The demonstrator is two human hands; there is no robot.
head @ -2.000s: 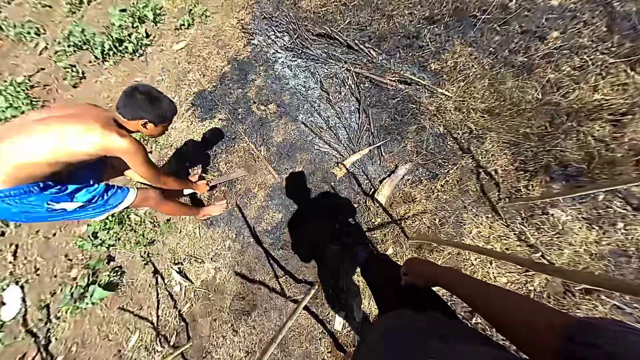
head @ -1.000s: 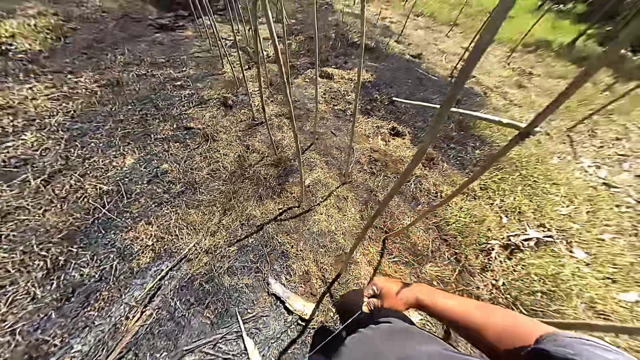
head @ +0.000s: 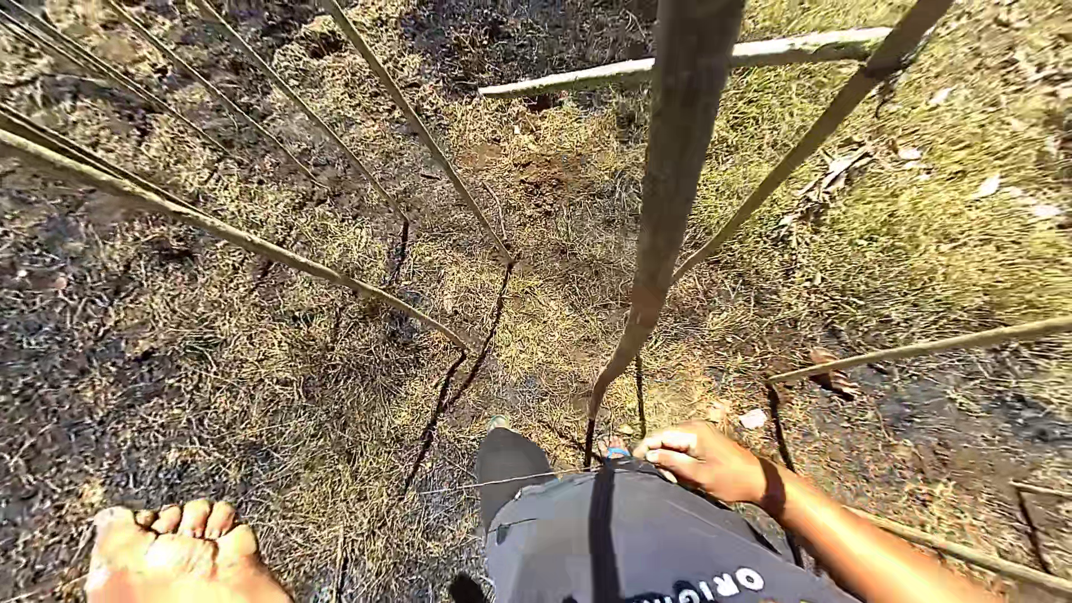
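Note:
At the bottom left, my left hand (head: 180, 548) is raised with its fingers curled into a fist, and nothing shows in it. My right hand (head: 703, 461) is low in front of my body, beside the hem of my dark grey shirt (head: 670, 528), its fingers closed. A thin string (head: 511, 480) runs leftward across my trouser leg from the shirt front and appears to lead to my right fingers; its end there is hidden. A thick wooden pole (head: 682, 159) rises from the ground just ahead of my right hand. The thin pole (head: 335, 276) slants up to the left.
Several thin poles, one of them at centre (head: 427, 142), stand in the dry grass. Another pole (head: 804, 146) leans at the right, and a low one (head: 930, 343) slants beyond my right hand. A pale log (head: 578, 77) lies farther ahead. Parts of the ground look blackened.
My left hand has come into view at the bottom left. My right hand stays near my shirt. The view has turned a lot; the crouching person seen two seconds ago is out of view.

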